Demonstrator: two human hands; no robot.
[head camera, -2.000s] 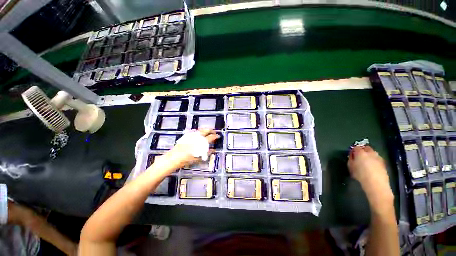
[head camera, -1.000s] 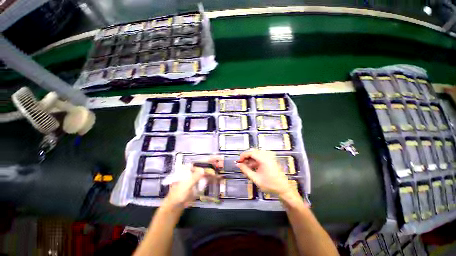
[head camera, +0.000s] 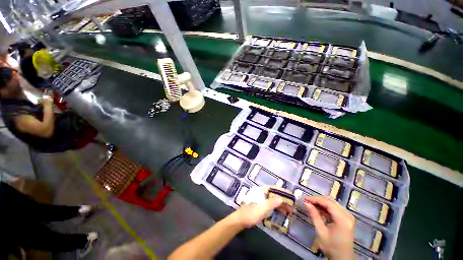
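A translucent blister tray (head camera: 203, 170) lies on the dark green bench, with phone housings in its pockets. Left-side units are plain black; others have gold end strips. One pocket (head camera: 280, 165) near the middle is empty. My left hand (head camera: 261, 205), with white cloth around it, holds one phone housing (head camera: 282, 193) tilted on edge above the tray. My right hand (head camera: 327, 218) is beside it with thumb and fingertips pinched at the housing's end; a tiny part between them is too small to make out clearly. Small silver metal parts (head camera: 437, 247) lie right of the tray.
A stacked tray of units (head camera: 363, 76) is on the green belt behind. A cream fan (head camera: 192, 101) and a black cable with yellow end (head camera: 191, 152) are left of the tray. A red stool (head camera: 152, 195) stands on the floor. People are at the far left.
The view has swung left, showing the stool and people. My right hand went from the small parts to the housing in my left hand. The housing has been lifted from its pocket.
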